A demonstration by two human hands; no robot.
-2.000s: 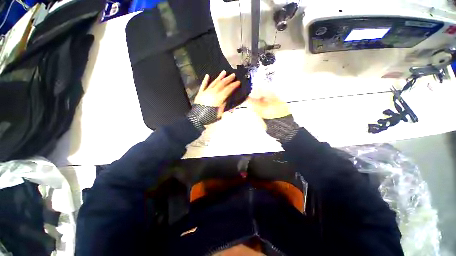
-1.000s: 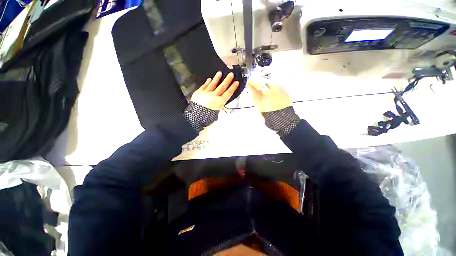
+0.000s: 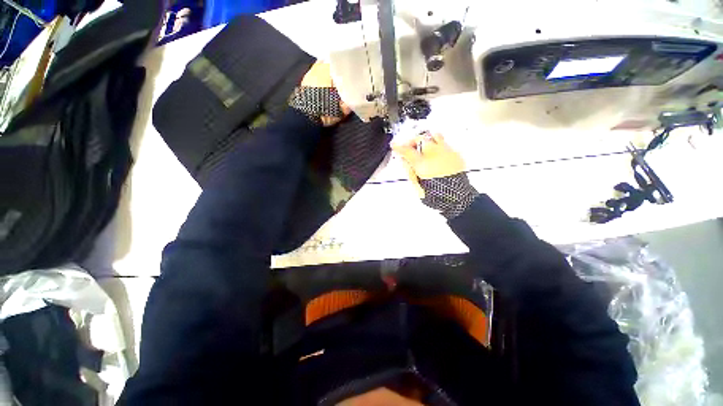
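The black padded back panel (image 3: pixel 230 87) lies on the white table left of the needle, turned at an angle. A camouflage webbing band (image 3: pixel 216 82) shows on it, partly covered by my left sleeve. The panel's right end is at the presser foot and needle (image 3: pixel 394 125). My left hand (image 3: pixel 321 87) is at the panel's upper edge and appears to grip it, its fingers partly hidden. My right hand (image 3: pixel 430 156) is just right of the needle, fingertips bent by the panel's end; glare hides whether they pinch it.
The machine's control panel (image 3: pixel 591 67) is at upper right. A dark cluster of small pieces (image 3: pixel 626 200) lies at right. Stacked black panels (image 3: pixel 71 158) fill the left table edge. A white plastic bag (image 3: pixel 111 317) is lower left, a clear plastic bag (image 3: pixel 662 317) lower right.
My left hand has moved up from beside the needle to the panel's upper edge. The panel has rotated, its lower part swinging toward the table's front edge. My right hand stays near the needle.
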